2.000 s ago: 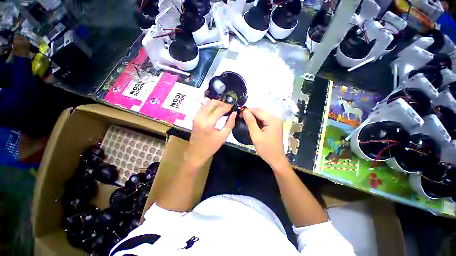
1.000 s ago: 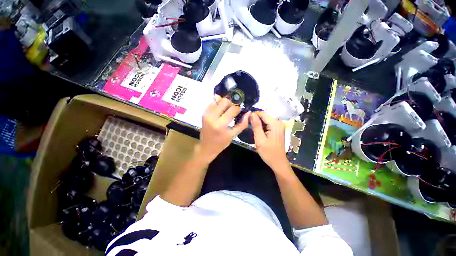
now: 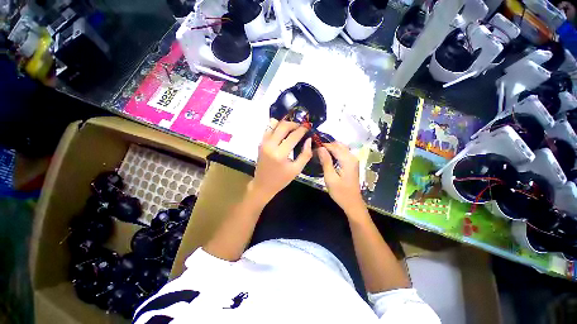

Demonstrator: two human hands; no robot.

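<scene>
An open black shell with a small round part inside lies on the white work mat. Another dark round part sits just below it, partly hidden by my hands. My left hand is at the shell's lower edge, its fingertips on red lead wires. My right hand is close beside it, thumb and fingertips pinching the same red wires. Any plug at the wire ends is too small to tell.
A carton of black balls with a divider tray is at the left. White camera housings stand at the back, more at the right beside a cartoon mat. A pale post rises behind. Pink printed sheets lie left.
Since the earlier frames, the shell has turned and the round part inside looks different. More red wire now shows between my fingertips. Both hands stay close together at the shell.
</scene>
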